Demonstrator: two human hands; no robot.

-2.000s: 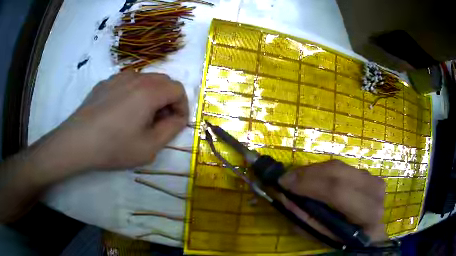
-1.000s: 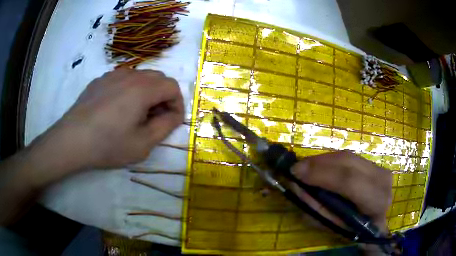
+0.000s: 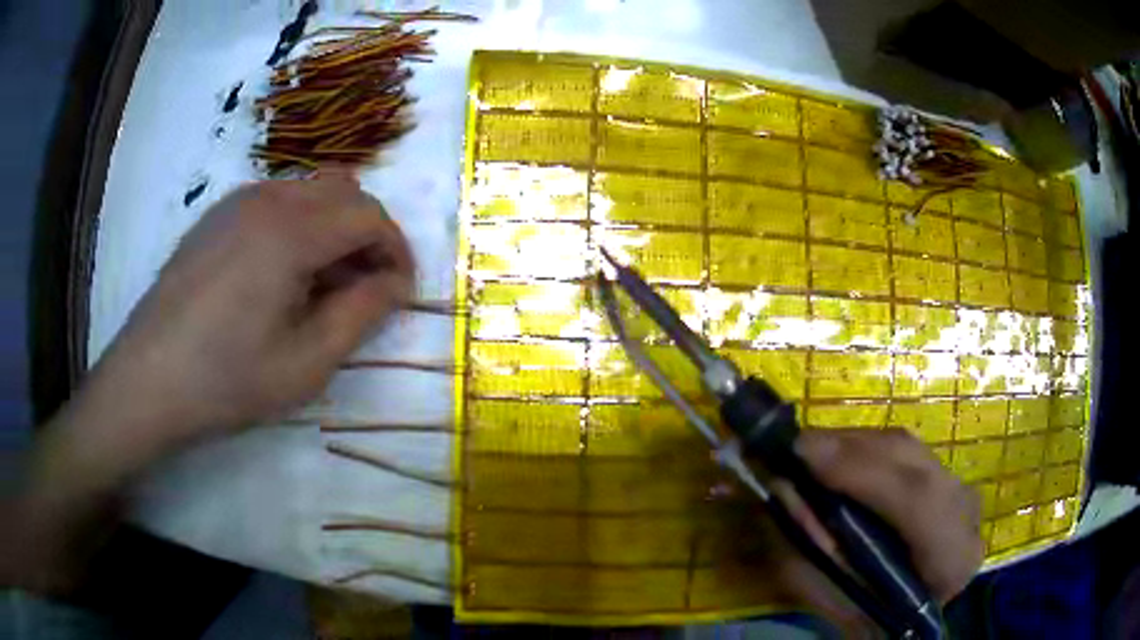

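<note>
A glossy yellow sheet (image 3: 650, 488) with brown grid lines lies flat on the white bench. Several lead wires (image 3: 388, 430) stick out past its left edge. My left hand (image 3: 275, 294) is left of the sheet, at the free end of one lead wire (image 3: 431, 306); its fingertips are closed and seem to pinch the wire. My right hand (image 3: 894, 500) holds a black soldering iron (image 3: 763, 419) with a thin guide tube alongside. The iron's tip is over the sheet, right of the left-edge column and apart from the wire.
A pile of loose red-brown and yellow wires (image 3: 338, 100) lies on the white bench top (image 3: 163, 100) at the upper left. A bundle of white-ended leads (image 3: 925, 156) rests on the sheet's far right. A brown carton (image 3: 950, 63) stands beyond the sheet.
The iron's tip has moved away from the sheet's left edge, to the right and slightly up. My left hand has shifted slightly left in the picture, along with the sheet and wires.
</note>
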